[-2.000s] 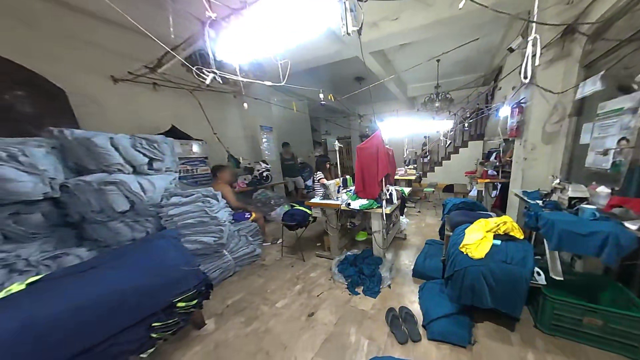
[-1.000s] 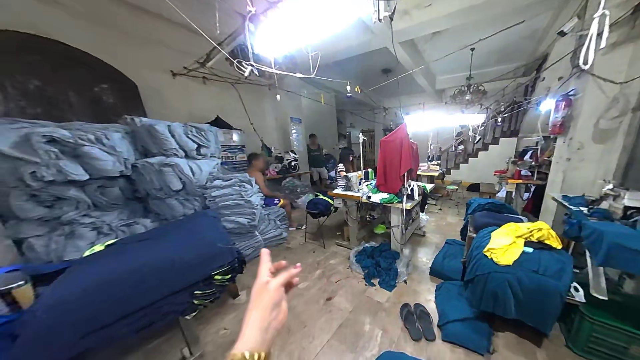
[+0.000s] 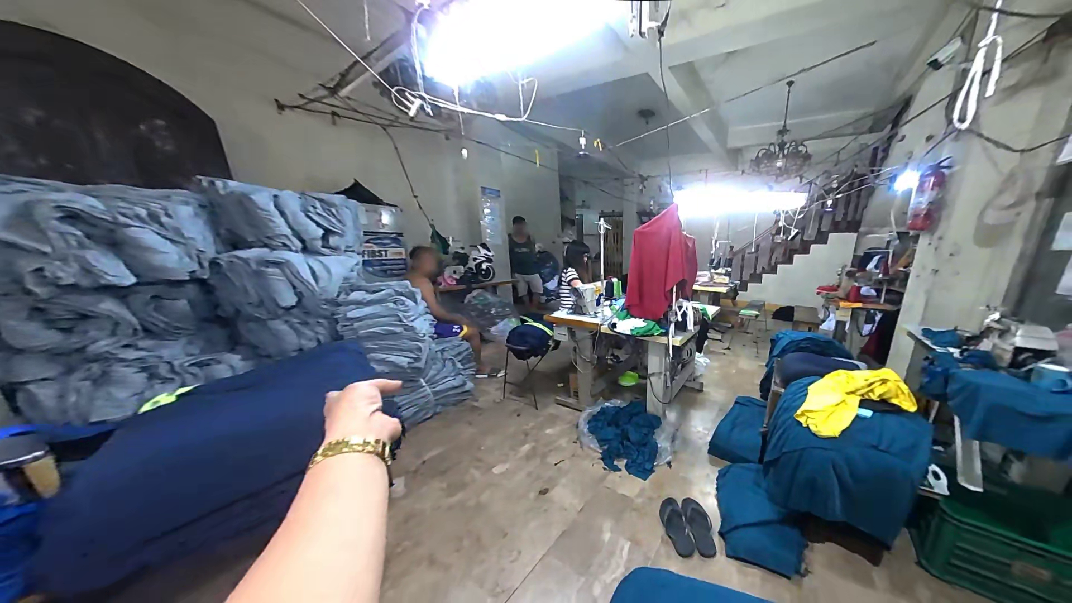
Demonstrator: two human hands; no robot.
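My left hand (image 3: 362, 410), with a gold bracelet at the wrist, reaches out left of the middle. Its fingers look bent, one digit points right, and the palm side is hidden. Behind it lies a long navy cloth-covered bundle (image 3: 201, 461); whether they touch, I cannot tell. Stacks of folded grey-blue fabric (image 3: 285, 293) rise beyond the bundle. My right hand is out of view. Farther off, a sewing table (image 3: 578, 319) carries a sewing machine, and red cloth (image 3: 657, 264) hangs above it.
Dark flip-flops (image 3: 687, 528) lie on the floor near teal cloth bundles (image 3: 846, 461) topped by yellow cloth (image 3: 854, 398). A green plastic crate (image 3: 997, 544) stands at lower right. Teal fabric scraps (image 3: 628, 435) lie by the sewing table. Several people are farther back, one seated (image 3: 427, 285) beside the stacks.
My left hand, out of view two seconds ago, came in with fingers spread and now shows them bent, in front of the navy bundle. The view has swung left.
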